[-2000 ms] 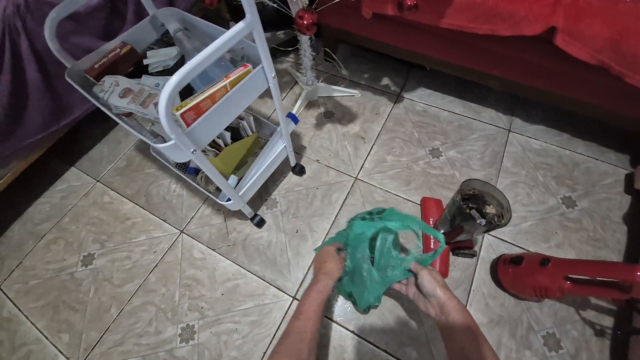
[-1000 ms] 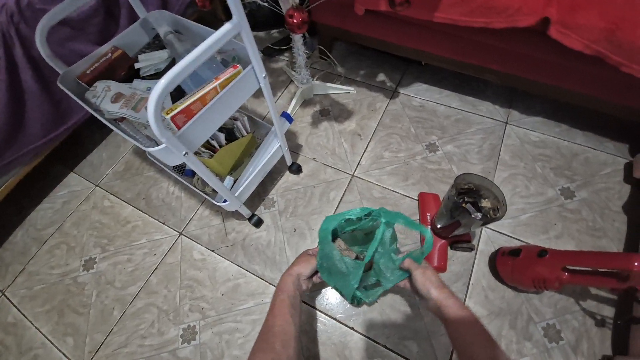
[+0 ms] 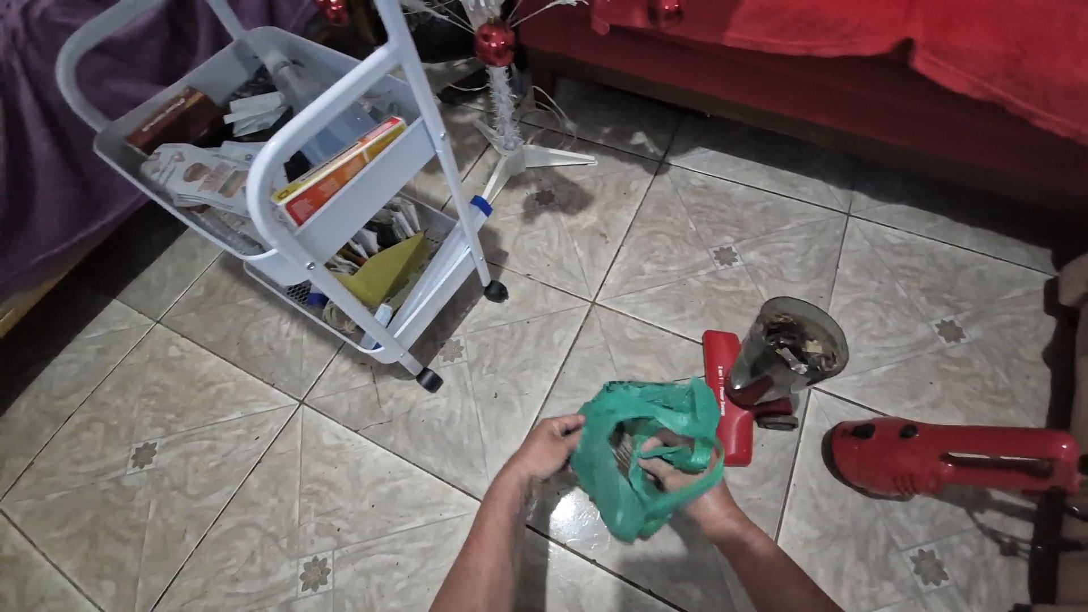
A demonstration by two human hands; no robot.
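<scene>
A green plastic bag [image 3: 608, 489] is spread between my hands above the tiled floor, its mouth facing up. My left hand [image 3: 548, 446] pinches the bag's left rim. My right hand [image 3: 688, 489] reaches through the handle loop at the right side, with fingers on the bag's inner edge; part of it is hidden by the plastic. Just beyond the bag stands a clear vacuum dust cup [image 3: 795, 348] with dark debris and scraps in it, on the red vacuum floor head [image 3: 738, 429]. The red vacuum body [image 3: 952, 455] lies to the right.
A white wheeled cart [image 3: 357, 217] with boxes and papers stands at the upper left. Behind it is a white tinsel tree on a stand [image 3: 514, 161] with a red ball ornament [image 3: 495, 42]. A red-covered sofa [image 3: 765, 93] lines the back, and purple fabric [image 3: 51, 170] hangs at the left.
My right hand has moved from the bag's outer right side into its opening. The bag's mouth, bunched two seconds ago, is spread wider. The dust cup and vacuum body have not moved.
</scene>
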